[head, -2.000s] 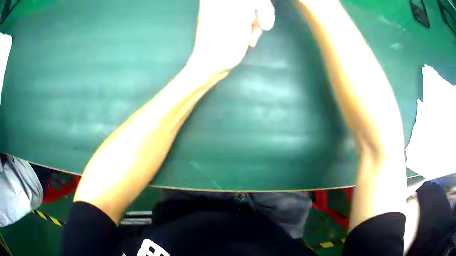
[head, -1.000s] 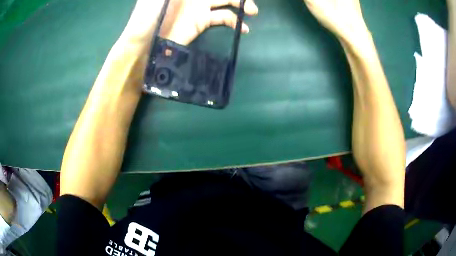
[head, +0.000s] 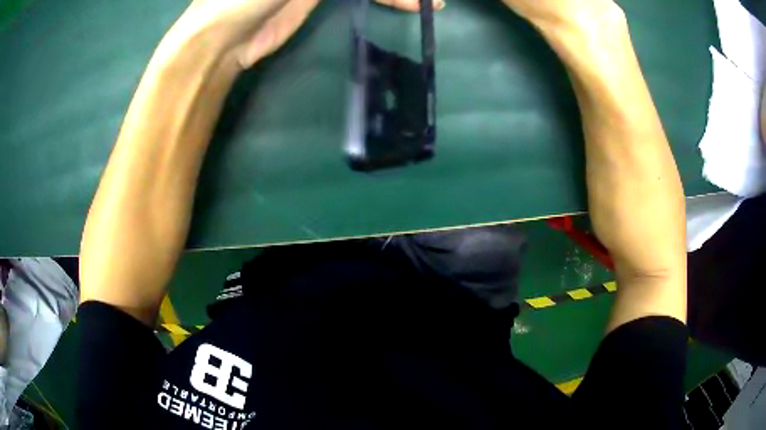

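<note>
A black phone middle frame (head: 390, 109) hangs over the green table at top centre, slightly blurred, its solid camera-hole end towards me and its upper end cut off by the picture's top edge. My left hand (head: 267, 29) is at the top edge, partly cut off. Fingertips show behind the frame's open window and at its right rail, and appear to be my left hand's, holding it. My right hand (head: 575, 10) is at the top edge right of the frame. Only its wrist side shows; its fingers are out of the picture.
The green table's (head: 470, 185) near edge runs across in front of my body. White sheets with ragged edges (head: 735, 109) lie at the right, beside a person's dark clothing (head: 722, 285). A person's pale clothing (head: 42, 306) shows at lower left.
The phone frame came into view in my left hand, then moved right and slightly up and turned narrower to my view. My left hand has shifted up. The table edge sits higher in view.
</note>
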